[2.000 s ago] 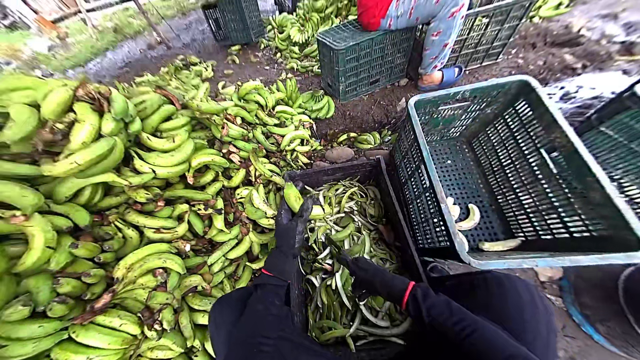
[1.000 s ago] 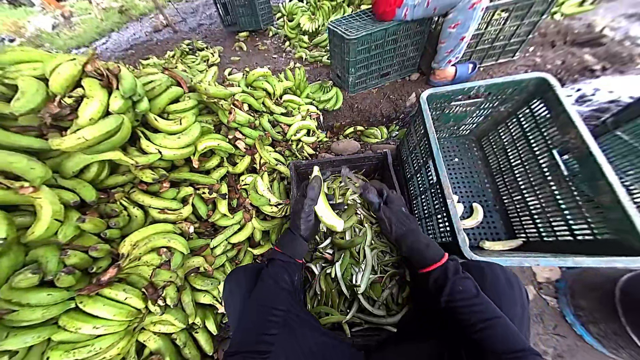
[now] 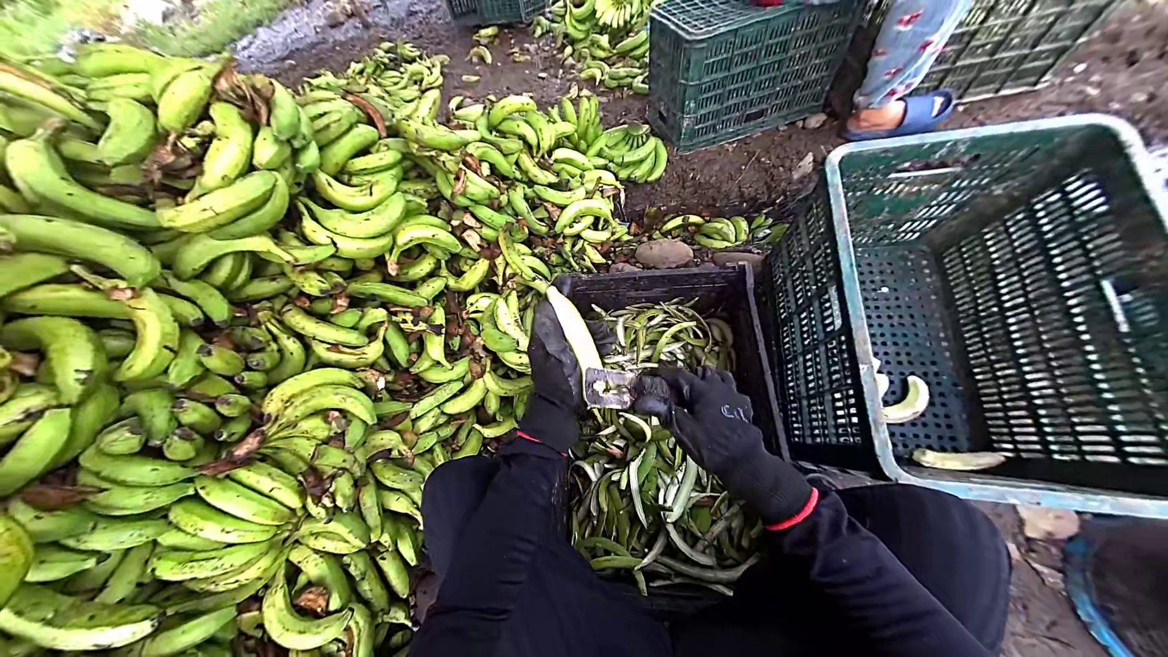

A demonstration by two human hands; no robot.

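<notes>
My left hand (image 3: 554, 365), in a black glove, is closed around a partly peeled green plantain (image 3: 573, 327) held upright. In my right hand (image 3: 716, 424), also gloved in black, is a peeler with a flat metal head (image 3: 610, 388), which lies against the plantain's lower part. Both hands are above a black plastic crate (image 3: 762, 365) between my legs. Strips of green peel (image 3: 639, 484) fill much of that crate. On the right, a large green crate (image 3: 858, 301) holds a few peeled plantains (image 3: 906, 400).
A big heap of green plantains (image 3: 274, 401) covers the left side. Stones (image 3: 663, 253) lie behind the peel crate. Farther back are an upturned green crate (image 3: 739, 73) and a person's leg with a blue sandal (image 3: 926, 111). A dark tub (image 3: 1118, 584) is at the lower right.
The plantain showed mostly green skin two seconds ago; now a pale peeled side faces up. My right hand has come back toward me from the crate's far end.
</notes>
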